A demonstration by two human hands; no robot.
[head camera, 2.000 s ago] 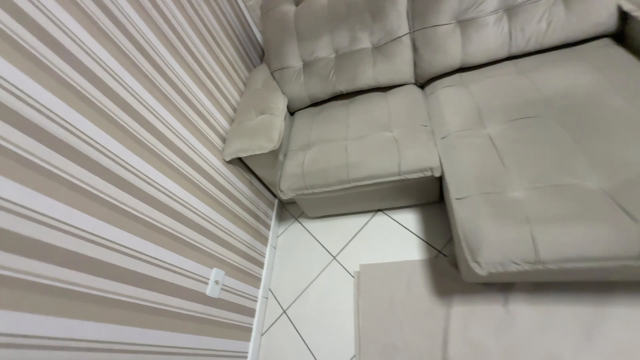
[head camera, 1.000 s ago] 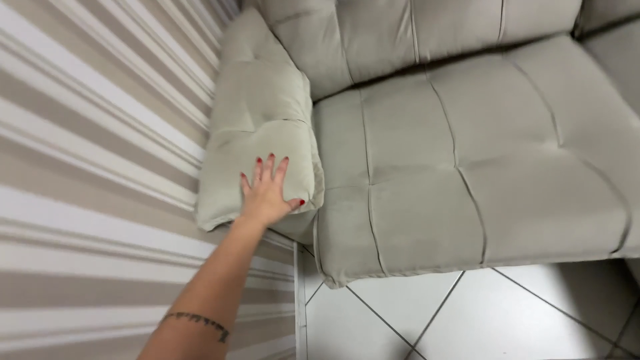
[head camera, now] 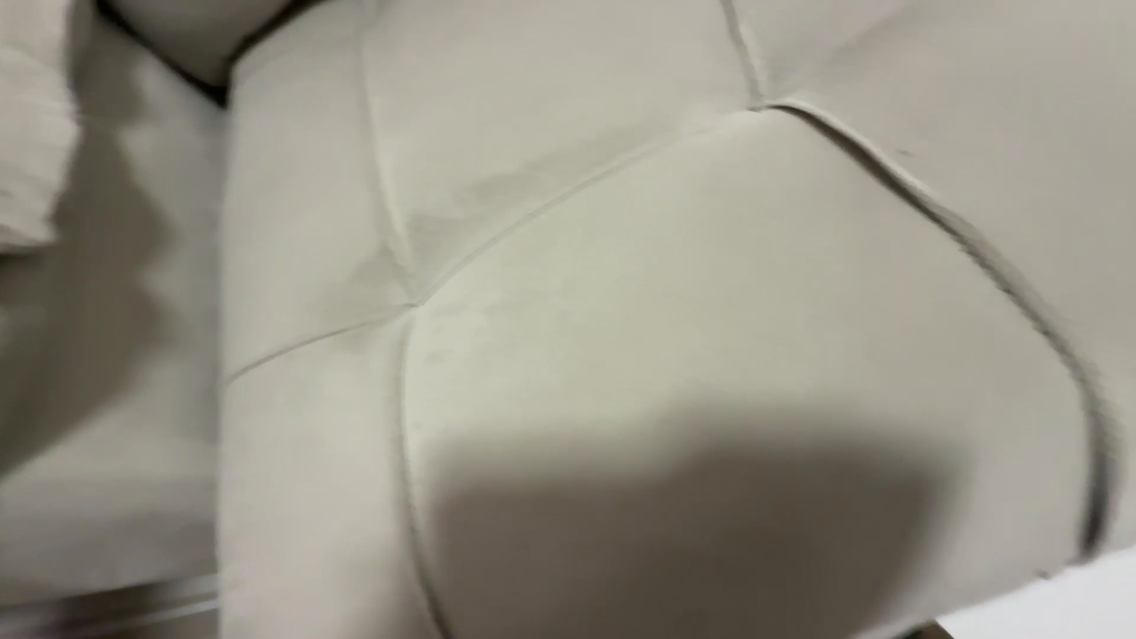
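Observation:
A tufted light grey-beige sofa seat cushion [head camera: 710, 293] fills most of the head view, very near the camera. Seams cross its fabric and meet in dimples, and a dark shadow lies over its lower part. Neither my left hand nor my right hand shows in this view, so what they touch cannot be seen.
Along the left edge is part of a padded sofa arm [head camera: 31, 124], with a shadowed grey upholstered side [head camera: 169, 355] beside the seat. A backrest corner [head camera: 200, 31] appears at the top left. White flooring [head camera: 1056, 603] shows at the lower right.
The hand that rested on the sofa's arm cushion one second ago is out of view. The view has moved much closer to the seat cushion.

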